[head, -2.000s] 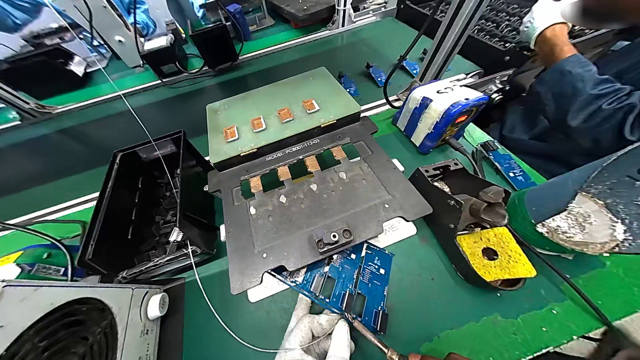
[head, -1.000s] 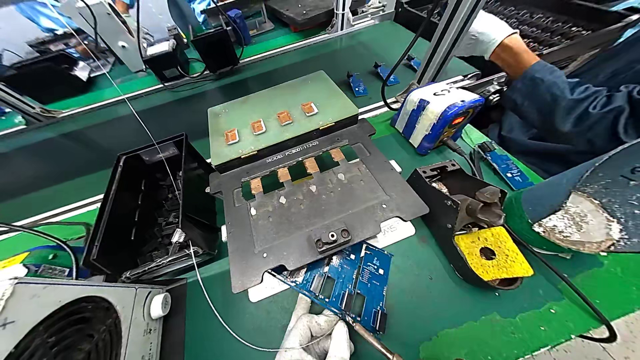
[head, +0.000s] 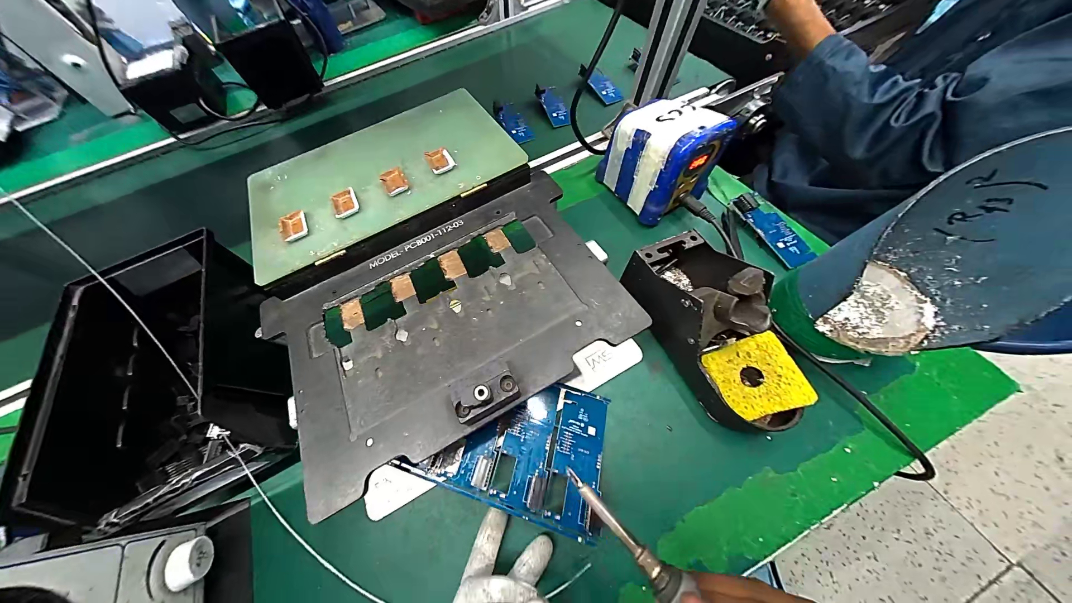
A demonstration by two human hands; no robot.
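Observation:
My left hand point(head: 504, 569), in a white glove, lies at the bottom edge with its fingers apart, just below a blue circuit board point(head: 536, 461). A thin solder wire point(head: 285, 519) runs down to it, and a short end shows beside the fingers. My right hand point(head: 733, 586), bare and mostly cut off by the frame, holds a soldering iron point(head: 624, 536), its tip over the board. The board lies partly under a dark fixture plate point(head: 469, 335) whose hinged green lid point(head: 377, 184) is raised.
A black bin point(head: 109, 394) stands left, above a grey fan unit point(head: 100, 561). At right are a soldering-iron stand point(head: 670, 310) with a yellow sponge point(head: 758, 377), a blue soldering station point(head: 666, 159) and a large scoop-shaped container point(head: 963, 243). A co-worker's sleeve point(head: 879, 126) is behind.
The soldering iron's tip has shifted right across the board and my right hand shows again at the bottom edge. My left fingers have spread and moved down from the board. The co-worker's gloved hand has moved up.

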